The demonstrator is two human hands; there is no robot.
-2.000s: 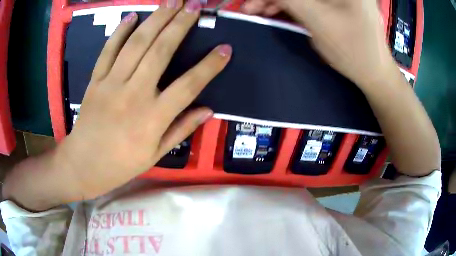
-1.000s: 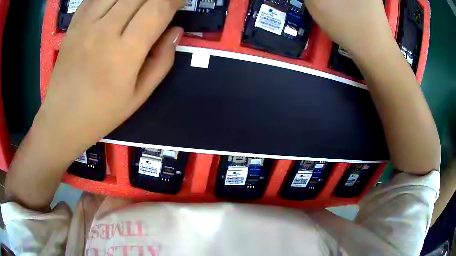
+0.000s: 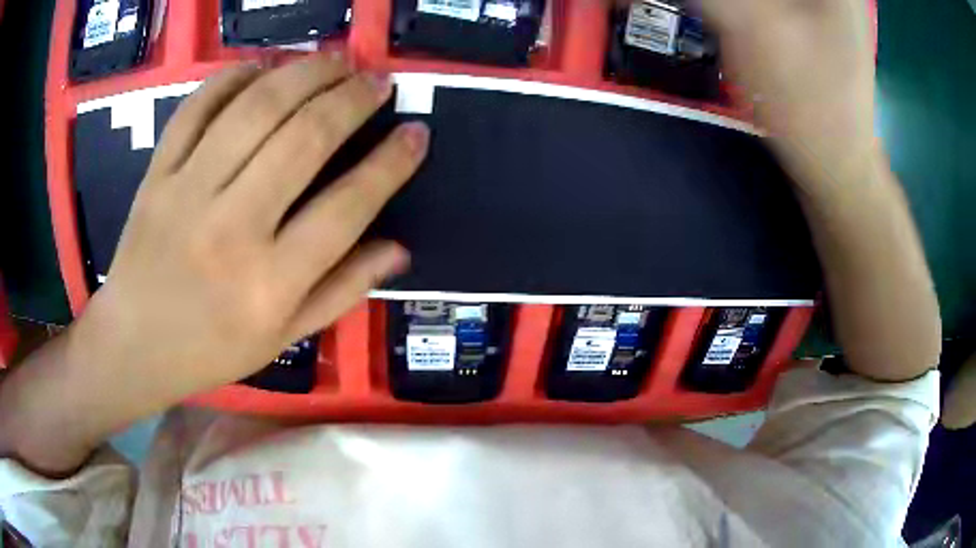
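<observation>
A wide black strip [image 3: 599, 198] with white edges lies across the middle of the red foam tray [image 3: 530, 411]. A small white sticker [image 3: 414, 94] sits at its upper edge, and more white tabs [image 3: 135, 116] are at the upper left. My left hand [image 3: 257, 214] lies palm down over the left part of the strip, fingers slightly apart, fingertips beside the small sticker. My right hand [image 3: 787, 64] is at the top right above a phone [image 3: 669, 48]; it is blurred and its fingers are cut off by the top edge, so its grip is hidden.
Phones with open backs sit in tray pockets above the strip [image 3: 471, 27] and below it [image 3: 447, 353]. A dark green mat [image 3: 926, 161] shows at the right. The wearer's pale smock [image 3: 482, 487] is against the tray's near side. Part of another red tray shows at the far left edge.
My left hand has moved down and right onto the strip, fingertips now beside the small sticker. The tray and strip appear shifted left and slightly up. My right hand remains at the top right.
</observation>
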